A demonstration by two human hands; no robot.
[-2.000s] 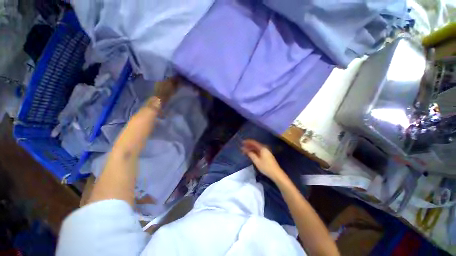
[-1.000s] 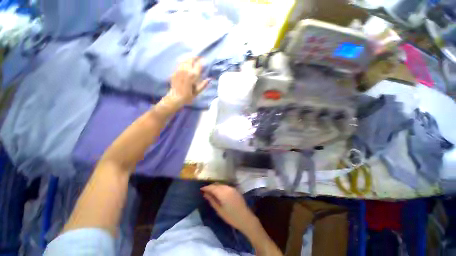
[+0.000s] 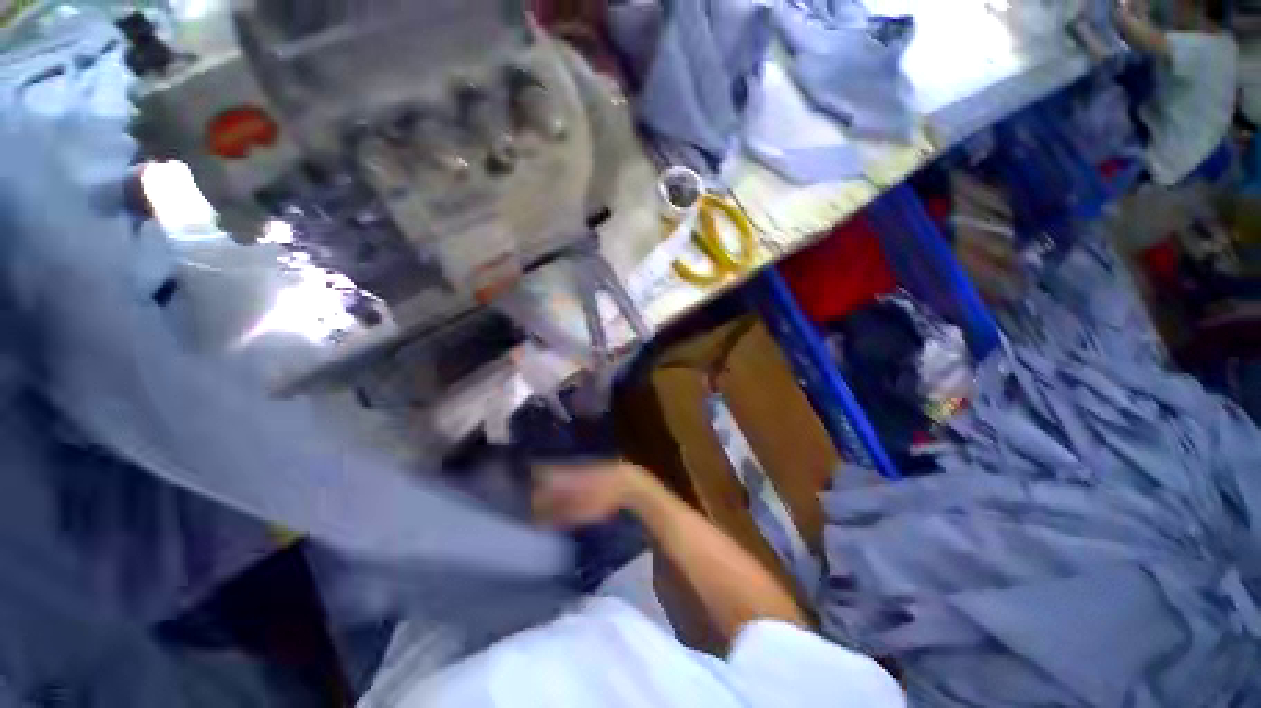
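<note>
A long piece of grey-blue cloth (image 3: 318,477), blurred, sweeps from the upper left down to the front of my body. My right hand (image 3: 588,495) is blurred at its lower right end, above my lap; whether its fingers grip the cloth cannot be told. My left hand cannot be made out; cloth fills the left side. The overlock machine (image 3: 456,152), with a red oval badge, stands at upper left of centre, with glare on its metal parts. Slim grey snips or tweezers (image 3: 604,297) lie at the table edge.
Yellow-handled scissors (image 3: 716,242) and a white ring (image 3: 680,188) lie on the table (image 3: 816,208). Below are a cardboard carton (image 3: 754,415) and blue bars (image 3: 830,374). Heaped grey-blue pieces (image 3: 1051,553) fill the lower right. Another person's sleeve (image 3: 1192,104) shows at upper right.
The view has swung right, so machine and scissors sit further left. The left arm has left sight. Grey-blue cloth now stretches down from the left to near my right hand.
</note>
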